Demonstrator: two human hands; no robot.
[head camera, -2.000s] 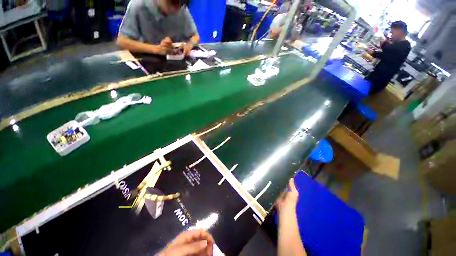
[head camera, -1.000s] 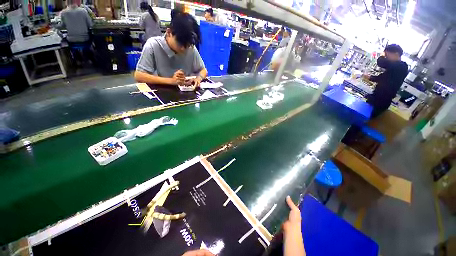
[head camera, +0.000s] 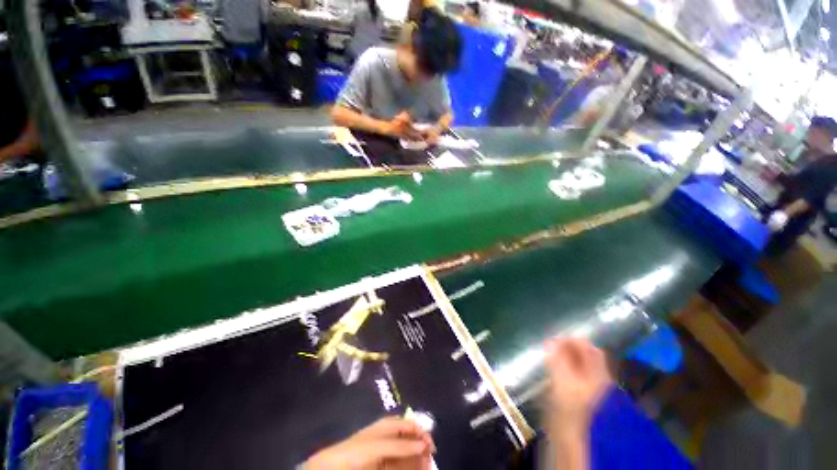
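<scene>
My left hand (head camera: 381, 445) is at the bottom edge over the black printed mat (head camera: 229, 395), fingers pinched together. A small white bit shows by its fingertips; I cannot tell whether it is held or glare. My right hand (head camera: 576, 376) is raised right of the mat, blurred, fingers bent; I cannot tell if it holds anything. Cutters with cream-yellow handles (head camera: 365, 352) lie on the mat, in front of my hands, touched by neither. A white square board with coloured parts (head camera: 310, 226) and a whitish bagged tail lies on the green belt.
A blue bin (head camera: 94, 431) of grey bits with a pale strip across stands left of the mat. More white pieces (head camera: 576, 182) lie farther along the belt (head camera: 211, 248). A person (head camera: 395, 96) works opposite. Metal posts rise beside the belt. A blue surface (head camera: 629, 436) is at lower right.
The view has swung left, bringing the blue bin in. The board on the belt has moved right relative to the mat. My right hand is raised and more bent. The cutters stay on the mat.
</scene>
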